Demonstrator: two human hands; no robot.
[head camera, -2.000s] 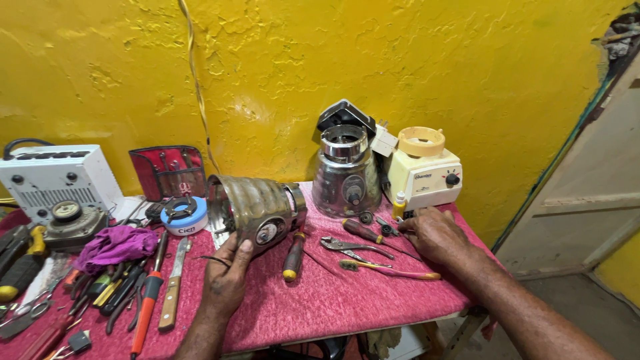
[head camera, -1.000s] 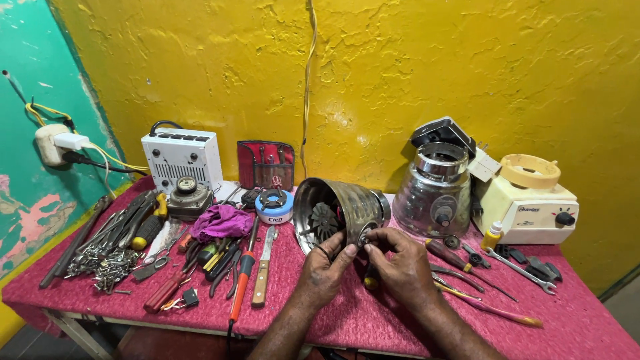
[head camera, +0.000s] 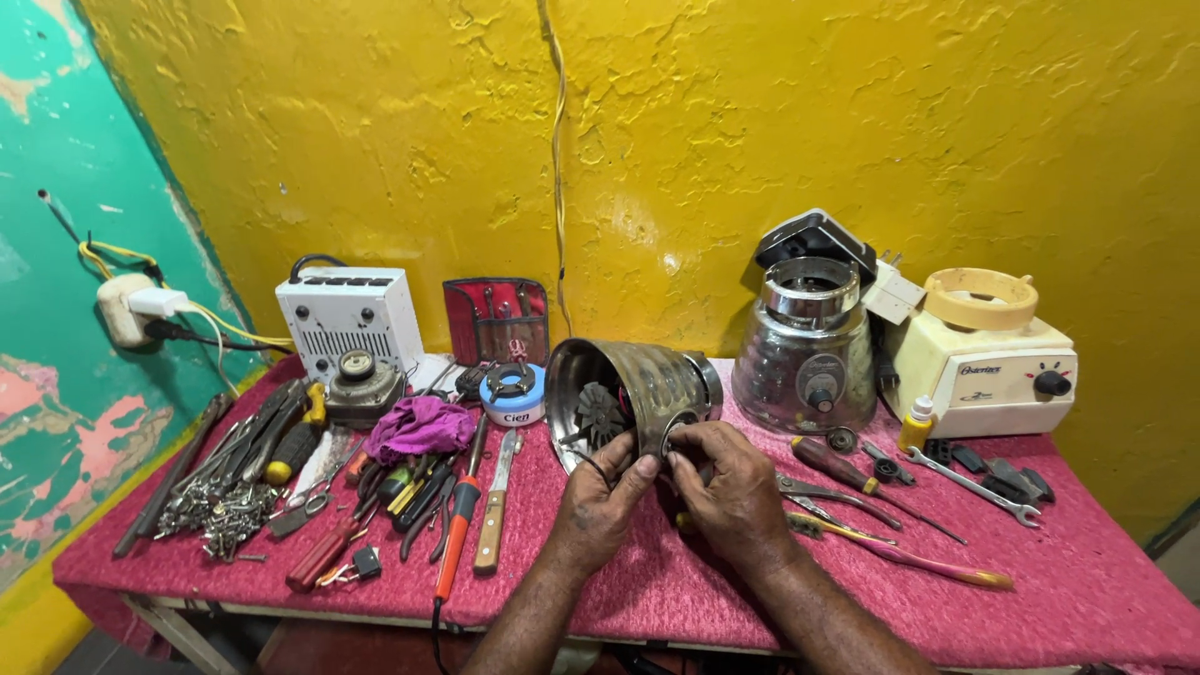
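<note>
A metal blender base (head camera: 647, 375) lies on its side on the pink cloth, its open bottom facing left with a fan (head camera: 600, 415) inside. My left hand (head camera: 600, 506) grips the rim of this base, thumb near the round front plate. The fingertips of my right hand (head camera: 727, 487) are pinched together at that plate; what is between them is hidden. Partly behind my right hand, a screwdriver's yellow handle end (head camera: 686, 522) shows. Slip-joint pliers (head camera: 839, 497) lie just right of that hand.
Behind at right stand a chrome blender base (head camera: 806, 366) and a cream one (head camera: 984, 375). A wrench (head camera: 975, 486), a screwdriver (head camera: 834, 464) and a toothbrush (head camera: 937, 558) lie at right. At left are a kitchen knife (head camera: 492, 525), a soldering iron (head camera: 457, 530), a purple cloth (head camera: 420, 429) and several pliers (head camera: 267, 431).
Two seconds ago my right hand was beside the small yellow bottle at right; it then moved left to the front plate of the lying base. The view has swung left.
</note>
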